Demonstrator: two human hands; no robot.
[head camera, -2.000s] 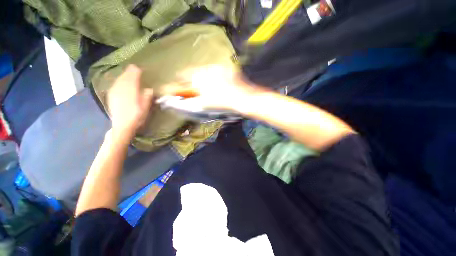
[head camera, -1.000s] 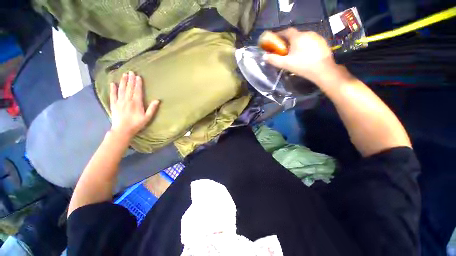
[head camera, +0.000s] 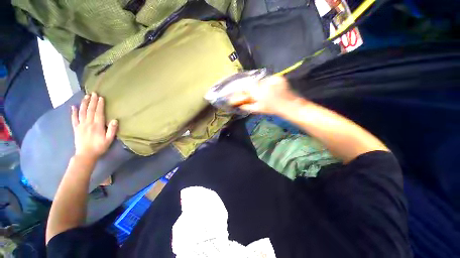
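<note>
The olive-green jacket (head camera: 161, 80) lies on the grey padded board (head camera: 45, 146), its smooth lining facing up and its textured cloth bunched behind. A small dark label shows near the lining's right edge. My left hand (head camera: 92, 126) lies flat, fingers apart, at the jacket's left edge, partly on the board. My right hand (head camera: 267, 95), blurred, grips the silver steam iron (head camera: 227, 88) by its brown handle. The iron's tip is over the lining's lower right edge; whether it touches the cloth I cannot tell.
A dark flat pad (head camera: 282, 38) lies at the back right. A yellow hose (head camera: 353, 17) runs from the upper right towards the iron. Heaped green garments (head camera: 287, 148) and a blue crate (head camera: 133, 209) are below the board. A white strip (head camera: 56, 75) stands at the left.
Over the last second, my right hand has brought the iron left and down from the pad side to the lining's edge. My left hand has moved left from the lining to the jacket's edge.
</note>
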